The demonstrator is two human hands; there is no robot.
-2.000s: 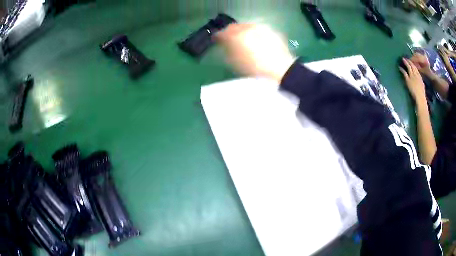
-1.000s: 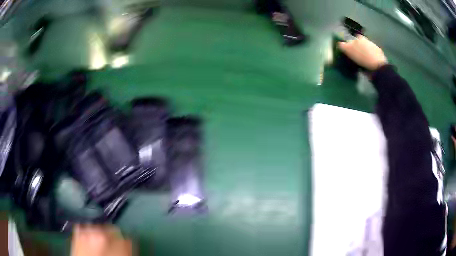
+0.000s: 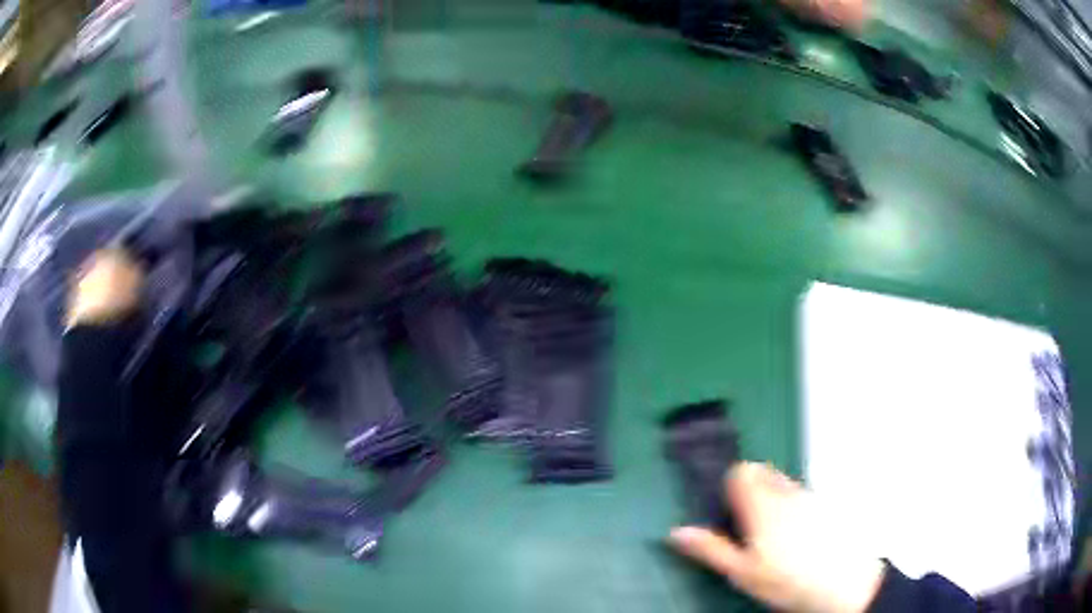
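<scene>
My right hand is at the lower right, its thumb and fingers around the lower part of a black housing on the green surface. My left hand is at the far left, blurred, beside the pile of black housings; whether it holds anything cannot be told. Two housings lie overlapping at the pile's right side. The white foam tray lies to the right, with small black modules along its right side.
Black units lie spaced out on the green surface beyond the pile, with more along the far edge. A blurred grey upright stands at upper left. Part of another person's hand shows at the top edge.
My right hand has come back from the far units to the near bench and is now at a housing. My left hand has moved up the far left side. The view has shifted left.
</scene>
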